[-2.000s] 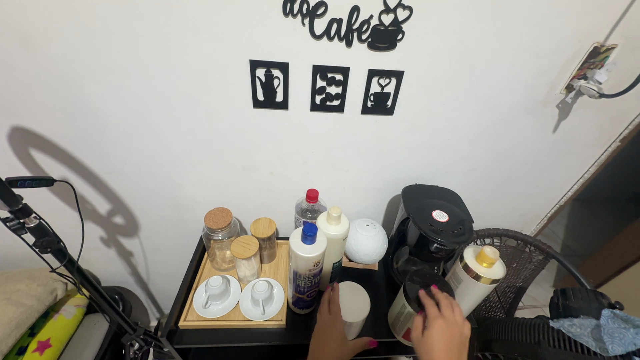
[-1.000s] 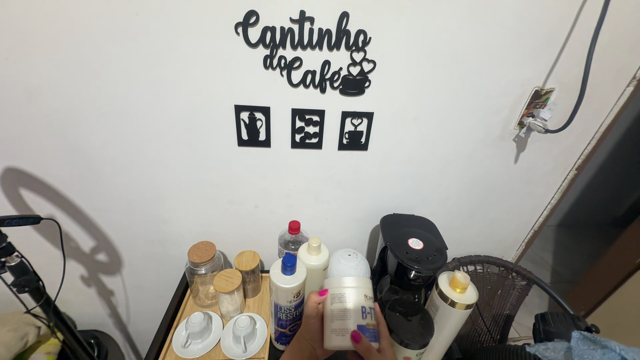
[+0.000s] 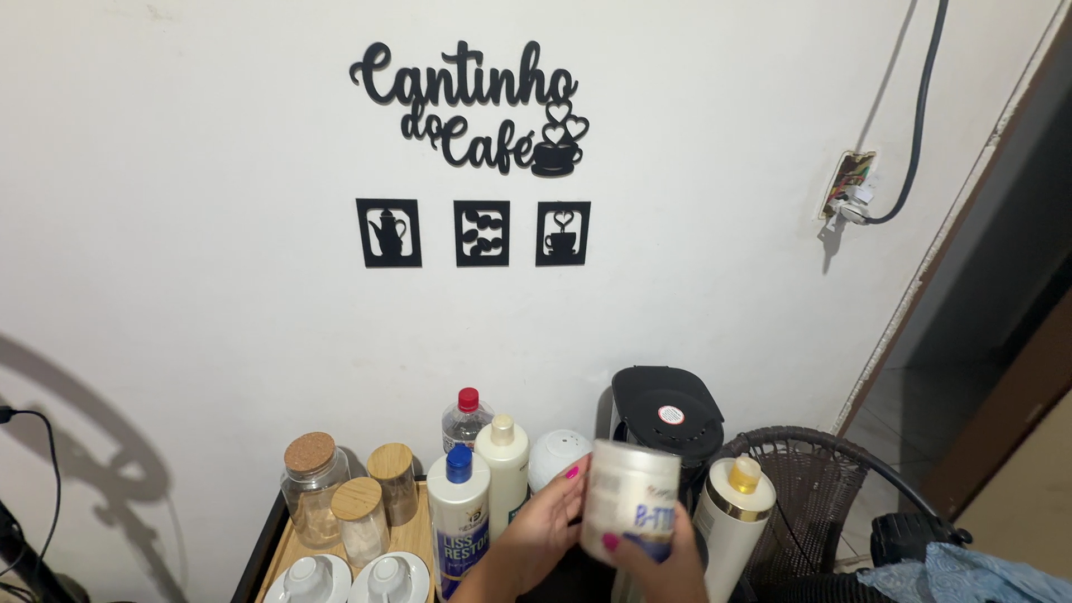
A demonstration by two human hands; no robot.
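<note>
A white plastic jar with a blue-printed label is raised between both hands, slightly tilted. My left hand holds its left side, and my right hand grips its lower right. Just left of my hands stand a white bottle with a blue cap and a cream bottle. Behind these is a clear bottle with a red cap. A white rounded object and a black coffee maker are behind the jar. To the right is a white bottle with a gold band.
At left, a wooden tray bears a cork-topped glass jar, two wooden-lidded jars and white cups on saucers. A woven chair and a blue cloth are at right. Black decorations hang on the wall.
Two seconds ago my hands were low, at a white jar and a dark-lidded one. The white jar is now lifted in both hands and has turned since a second ago. The view has tilted up.
</note>
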